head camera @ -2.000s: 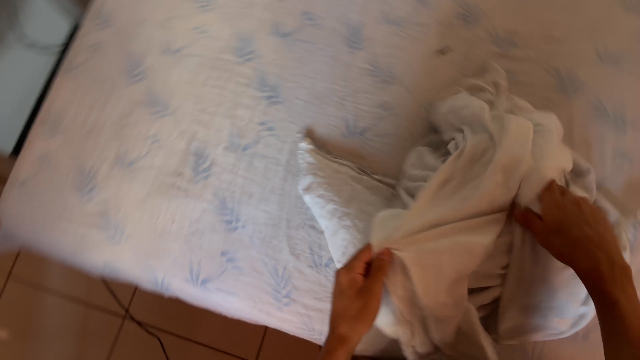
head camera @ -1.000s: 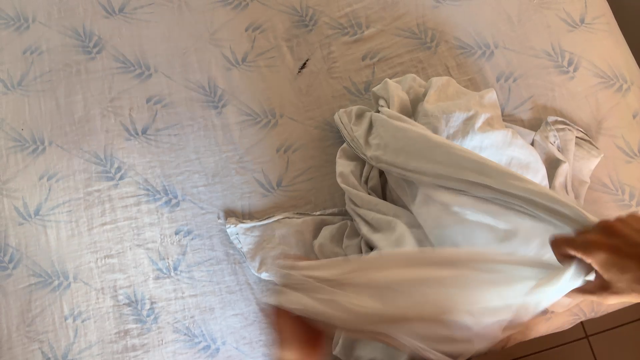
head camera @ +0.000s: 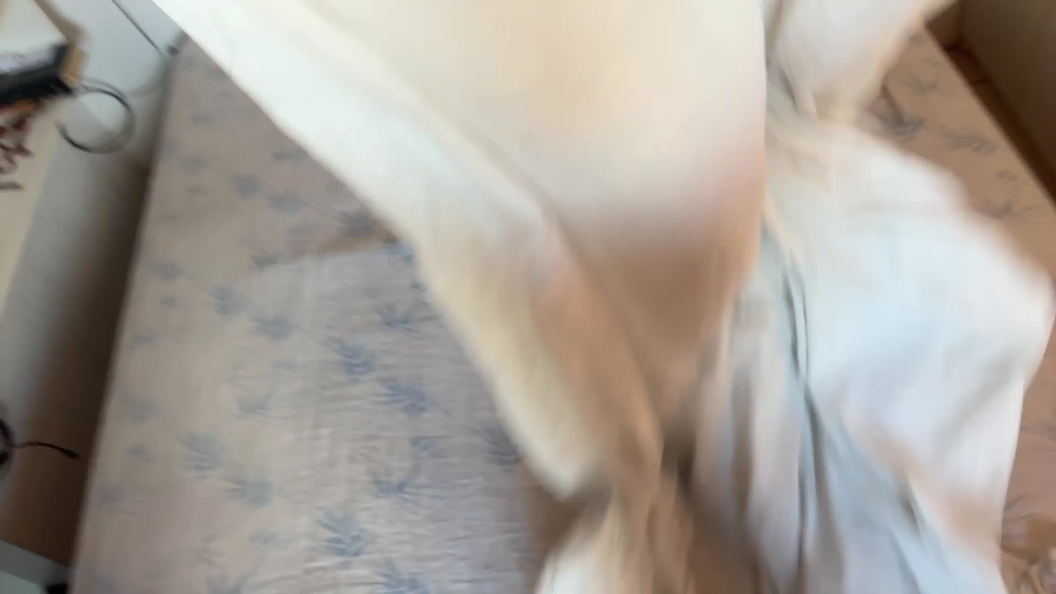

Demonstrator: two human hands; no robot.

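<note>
A large off-white cloth (head camera: 610,148), blurred by motion, hangs raised across the middle and right of the head view, from the top edge down to the bottom. Its folds gather in the lower middle and on the right. Beneath it lies a mattress (head camera: 313,396) in a pale cover with blue leaf sprigs. Neither of my hands can be made out; the cloth or the frame's edge hides them, so what they grip does not show.
Along the left stands a pale surface (head camera: 49,198) with a dark object (head camera: 37,74) and a looped cable (head camera: 99,115) on it. A gap runs between it and the mattress. Brown floor shows beyond the mattress at the upper right.
The cloth, bunched on the mattress in the earlier frames, is now lifted and spread in the air. Both hands have gone from sight. The view has swung a good deal.
</note>
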